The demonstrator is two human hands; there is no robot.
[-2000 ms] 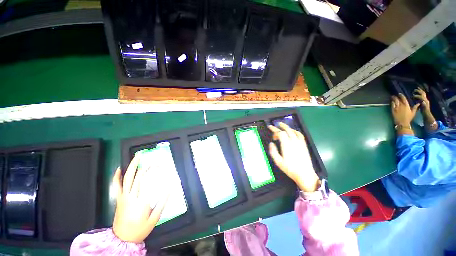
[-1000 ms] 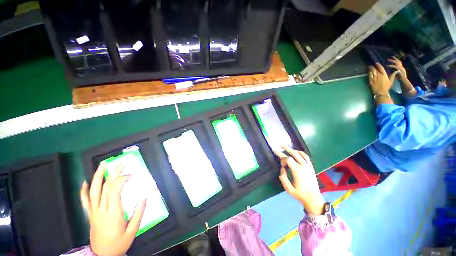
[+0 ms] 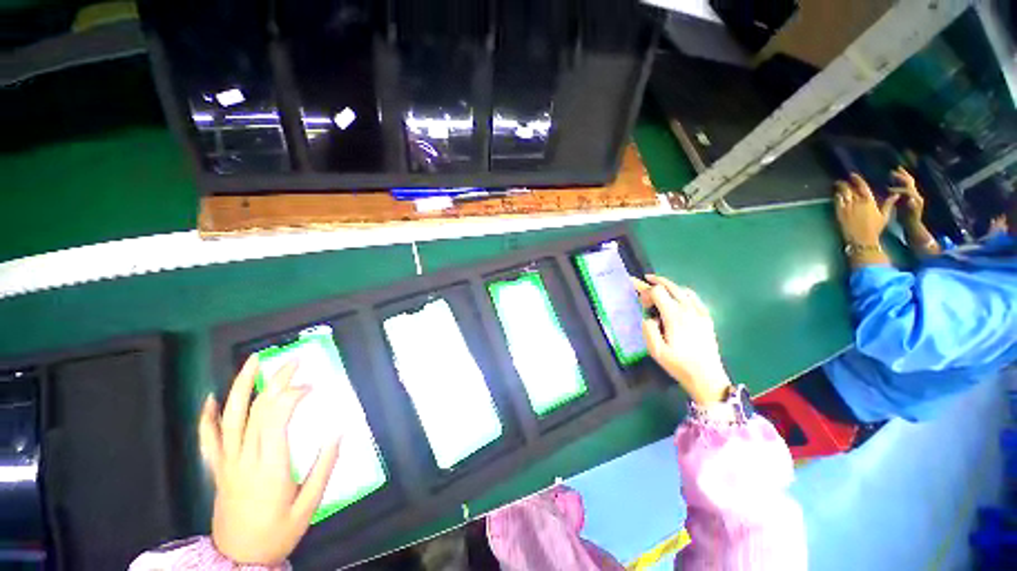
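Observation:
A black phone tray (image 3: 368,335) lies on the green bench and holds several smartphones with lit screens. My left hand (image 3: 262,457) rests with spread fingers over the left part of the leftmost smartphone (image 3: 335,418), which shows white with green edges. The second smartphone (image 3: 444,379) shows a white screen. The third smartphone (image 3: 539,344) is white with a green border. My right hand (image 3: 683,335) has its fingertips at the right edge of the rightmost smartphone (image 3: 611,299), whose screen is pale with green along the left side. Neither hand grips anything.
A raised rear tray (image 3: 608,100) with dark phones stands behind on a wooden board (image 3: 279,212) with a pen (image 3: 429,194). Another tray (image 3: 106,446) lies at the left. A grey metal post (image 3: 825,106) slants at the right. Beyond it are another person's hands (image 3: 864,218) and blue sleeves.
The rightmost phone's screen changed from dark to pale, with green now along its left edge. My right hand moved down, then back up along that phone. My left hand stays at the leftmost phone.

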